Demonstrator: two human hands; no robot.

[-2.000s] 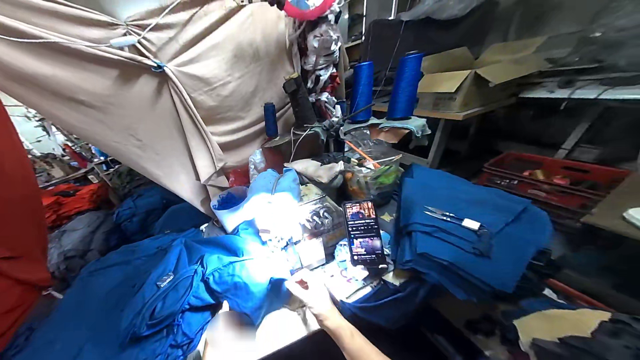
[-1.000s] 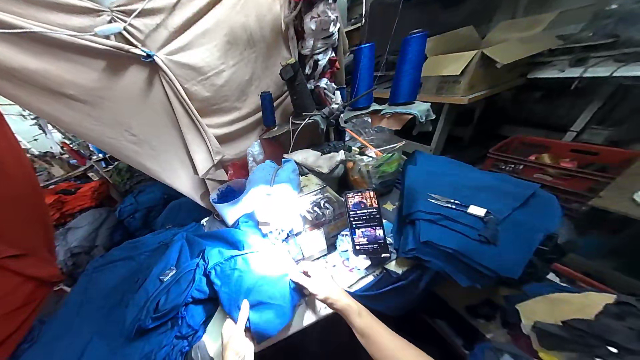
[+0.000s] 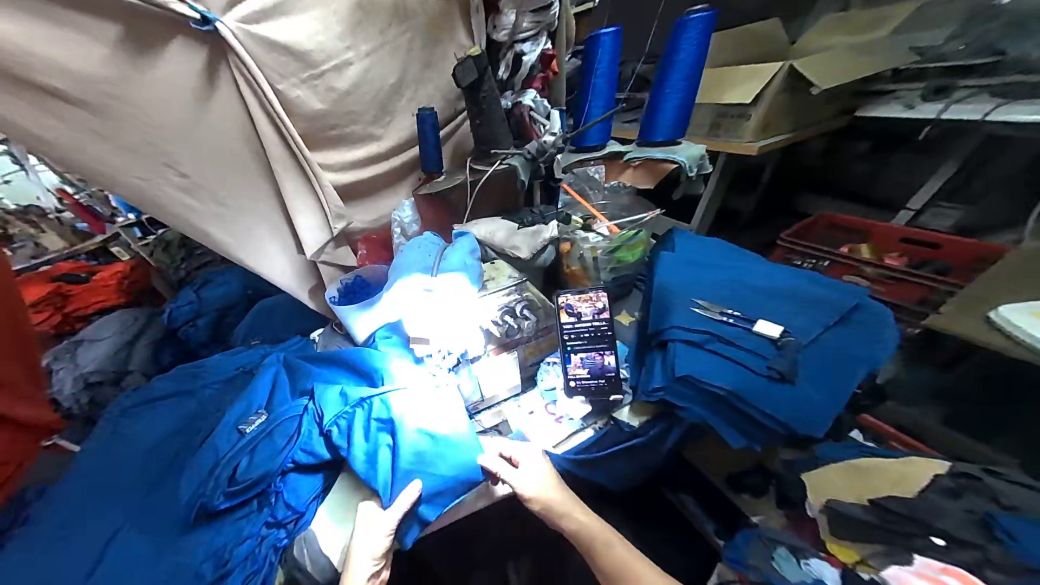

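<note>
A blue fabric garment (image 3: 244, 439) with a small sewn tag spreads over the left and up to an overlock sewing machine (image 3: 516, 321), whose needle area is lost in bright lamp glare. My left hand (image 3: 378, 520) grips the lower edge of the blue cloth, thumb on top. My right hand (image 3: 524, 475) pinches the cloth's right edge between thumb and fingers. Beyond my right hand a smartphone (image 3: 587, 345) with a lit screen stands propped. Thread snips (image 3: 735, 317) lie on a stack of folded blue cloth (image 3: 764, 284) at the right.
Blue thread cones (image 3: 597, 89) stand behind the machine, near an open cardboard box (image 3: 760, 97). A beige curtain (image 3: 268, 106) hangs at the back left. Red plastic crates (image 3: 894, 244) sit at the right, with fabric scraps (image 3: 877, 496) below. Orange cloth (image 3: 81, 292) is piled far left.
My left hand, blurred near the table edge two seconds ago, now holds the blue cloth. The cloth panel now lies flatter and extends between both hands.
</note>
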